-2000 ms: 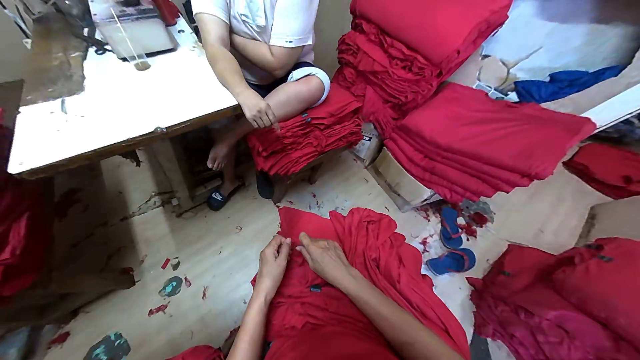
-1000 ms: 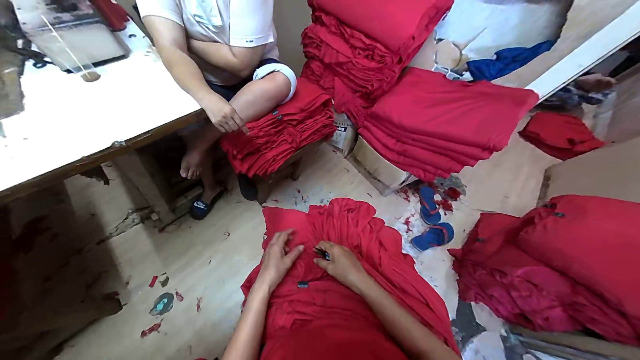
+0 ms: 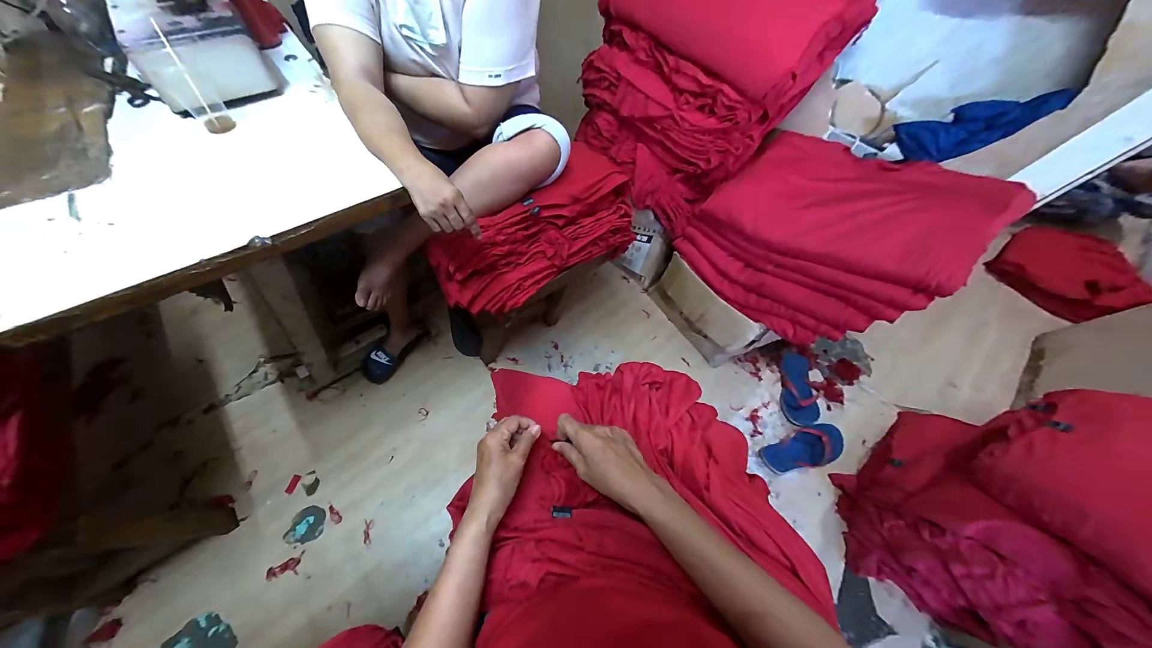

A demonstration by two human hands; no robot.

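Note:
Red cloth garments point(image 3: 630, 549) lie heaped over my lap, with a small dark label point(image 3: 562, 512) on them. My left hand point(image 3: 506, 459) is over the cloth, thumb and forefinger pinched together near a flat red panel point(image 3: 535, 400). Just to its right, my right hand point(image 3: 598, 454) has curled fingers over the same cloth, its fingertips close to those of my left hand. Whether a fold or thread lies between the fingertips is too small to tell. Gathered folds point(image 3: 679, 432) spread to the right of my right hand.
A seated person point(image 3: 441, 99) rests an arm by a white-topped table point(image 3: 180, 216). Folded red cloth is stacked on a stool point(image 3: 540, 234) and over a cardboard box point(image 3: 711, 315). Blue flip-flops point(image 3: 799, 445) and cloth scraps point(image 3: 286, 565) lie on the floor. More red garments point(image 3: 1017, 504) are at the right.
My hands, spread apart on the cloth one second ago, have come close together with fingers drawn in. A dark thing at my right fingertips then no longer shows. The view has shifted somewhat.

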